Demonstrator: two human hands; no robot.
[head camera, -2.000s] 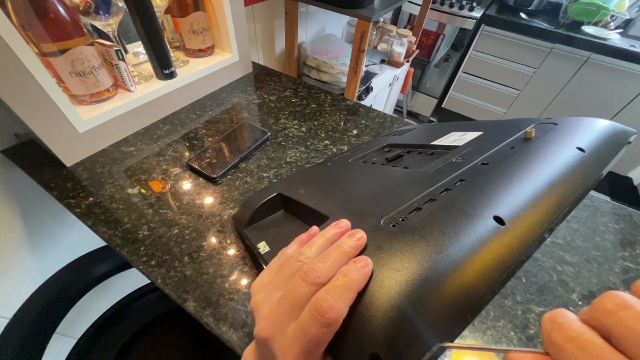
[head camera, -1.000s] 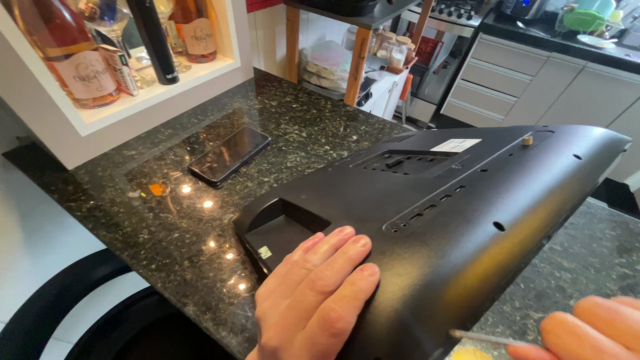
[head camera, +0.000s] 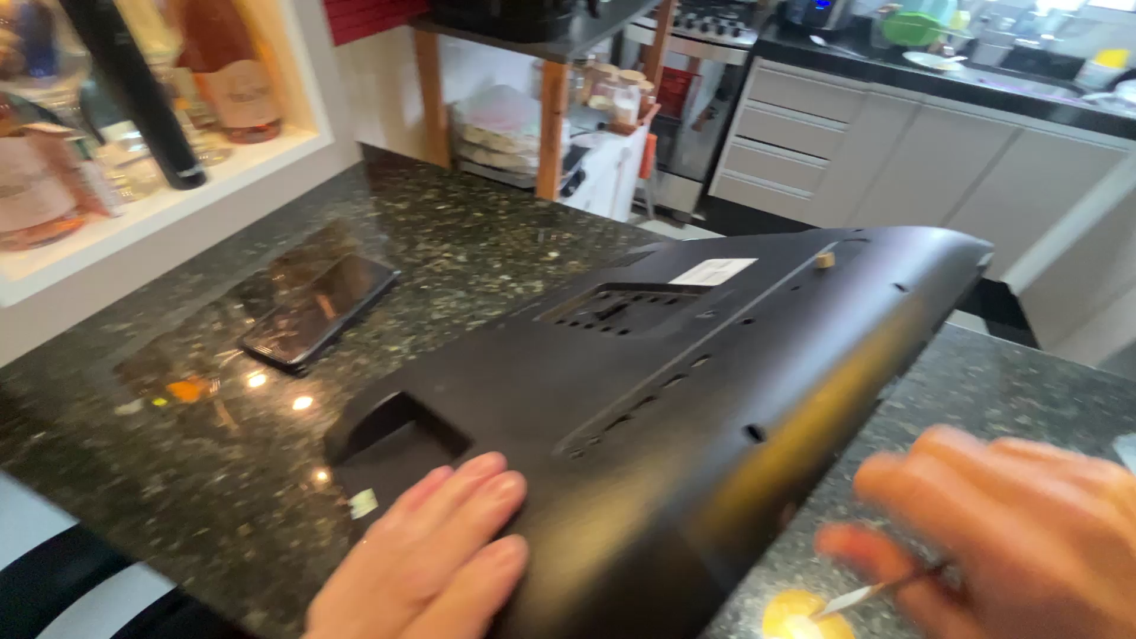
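Note:
A black plastic rear housing of a flat-screen TV or monitor (head camera: 621, 390) lies tilted on the dark granite counter (head camera: 461, 226). My left hand (head camera: 426, 555) rests flat on its near left corner, fingers spread, beside a recessed pocket. At the lower right, my right hand (head camera: 1003, 532), blurred, holds a thin metal tool (head camera: 874, 593), perhaps a small screwdriver or pry tool; its handle is hidden in the fist. The tool points left, off the housing's near edge, over a bright yellow reflection on the counter. Screw holes and a white label (head camera: 714, 272) mark the housing.
A smartphone (head camera: 319, 312) lies on the counter behind the housing's left end. At upper left, a lit white niche (head camera: 306, 146) holds bottles and glasses. Black chair parts (head camera: 67, 568) stand at lower left. Beyond are a wooden-legged shelf (head camera: 552, 129), a stove and kitchen cabinets (head camera: 932, 160).
My right hand has moved away from the housing's near edge, taking the metal tool with it; a second ago the tool's tip was at that edge. My left hand has stayed on the corner.

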